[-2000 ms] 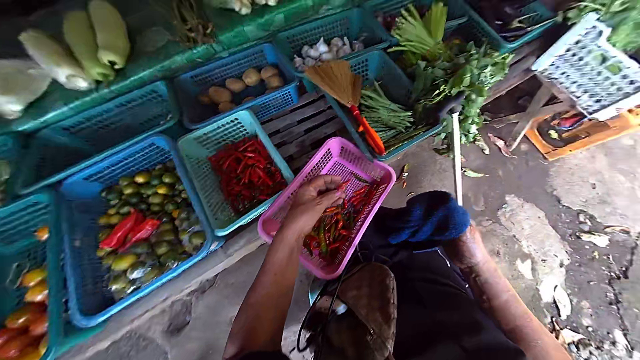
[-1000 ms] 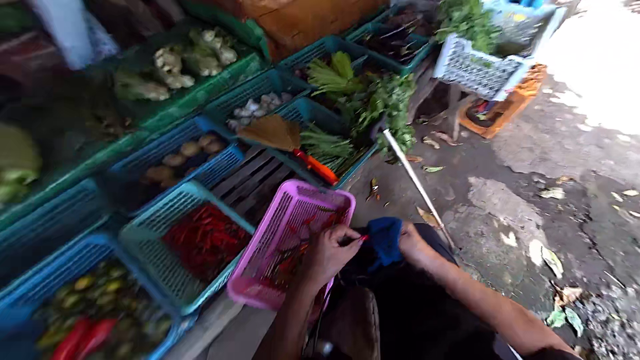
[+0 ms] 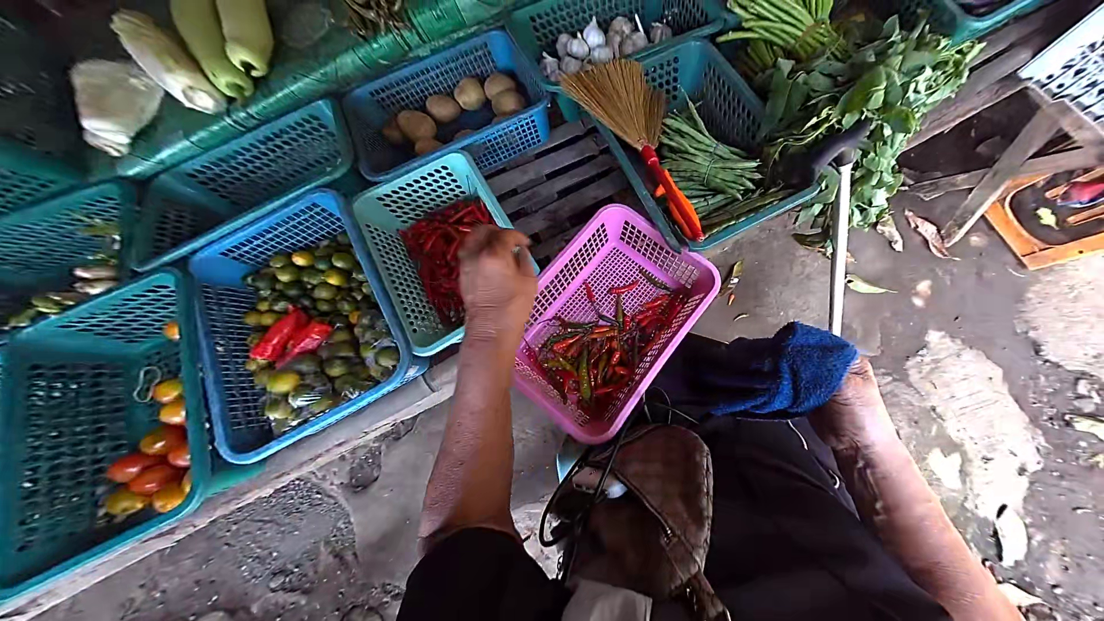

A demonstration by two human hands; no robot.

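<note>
My left hand (image 3: 498, 272), blurred, is over the right side of a light green plastic basket (image 3: 388, 259) of red chili peppers (image 3: 440, 246). Whether its curled fingers hold anything cannot be told. A pink plastic basket (image 3: 576, 427) with loose red and green chilies (image 3: 604, 345) sits tilted by my lap, right of that hand. At the right my right hand (image 3: 849, 397) holds a dark blue towel (image 3: 776, 371), which hides its fingers and lies against my dark clothes. A brown checkered bag (image 3: 655, 509) hangs below the pink basket.
Baskets of small green citrus fruits (image 3: 323, 285), tomatoes (image 3: 155, 466), potatoes (image 3: 444, 108) and garlic (image 3: 595, 39) surround the chilies. A small straw broom (image 3: 621, 99) lies on the basket of long beans (image 3: 707, 164). A metal rod (image 3: 839, 250) with a dark handle stands beyond the towel.
My left hand was over the pink basket, then near the blue towel with a small red thing at its fingertips; now it is over the light green basket. The view has swung.
</note>
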